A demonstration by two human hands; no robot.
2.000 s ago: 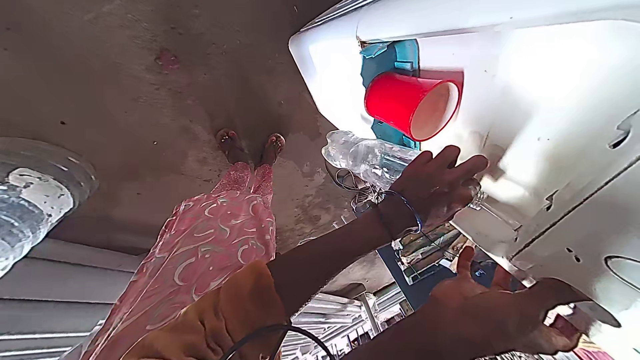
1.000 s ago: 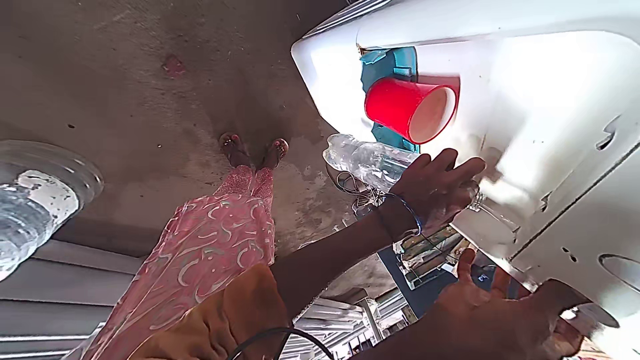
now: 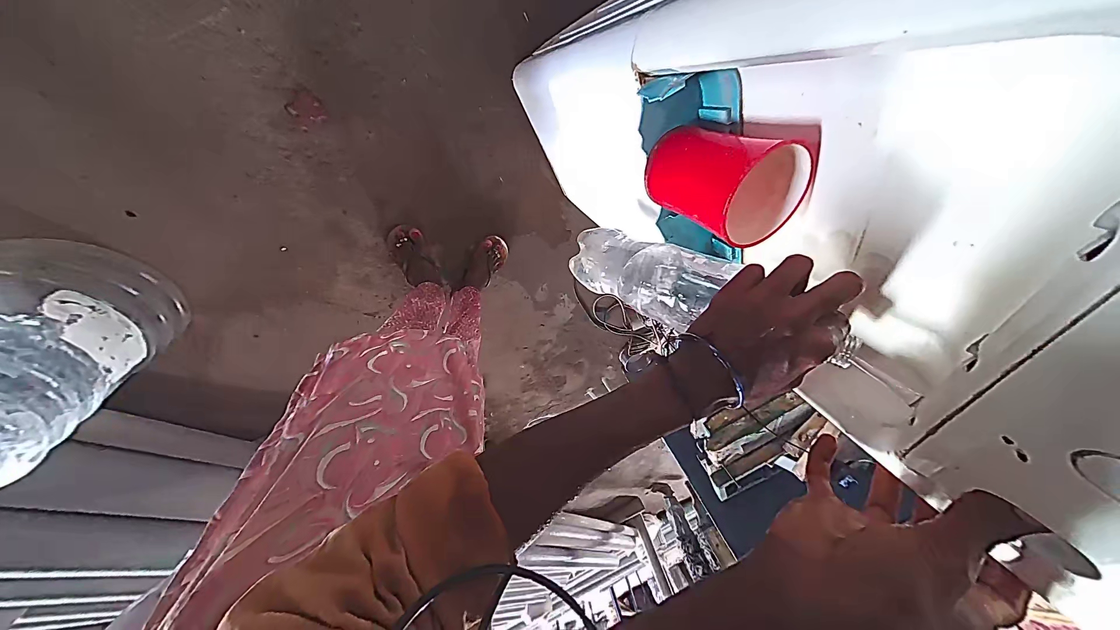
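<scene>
My left hand (image 3: 774,328), at the end of the arm with the orange sleeve, is closed around a clear plastic bottle (image 3: 661,276). The bottle's bottom points left and its narrow neck end shows beyond my fingers. My right hand (image 3: 862,534) is lower down, with some fingers spread, beside a dark curved edge at the white surface; whether it grips anything there is unclear. A red cup (image 3: 700,179) with a pale inside rests above the bottle, over a torn blue piece (image 3: 678,114) on a glossy white surface (image 3: 945,157).
Part of a large clear plastic container (image 3: 83,341) shows at the left edge. Thin tangled wires (image 3: 626,324) hang below the bottle. Grey ridged panels (image 3: 166,459) stand at lower left. Feet and a pink patterned garment are over the bare floor (image 3: 262,166). A black cable (image 3: 503,573) crosses the bottom.
</scene>
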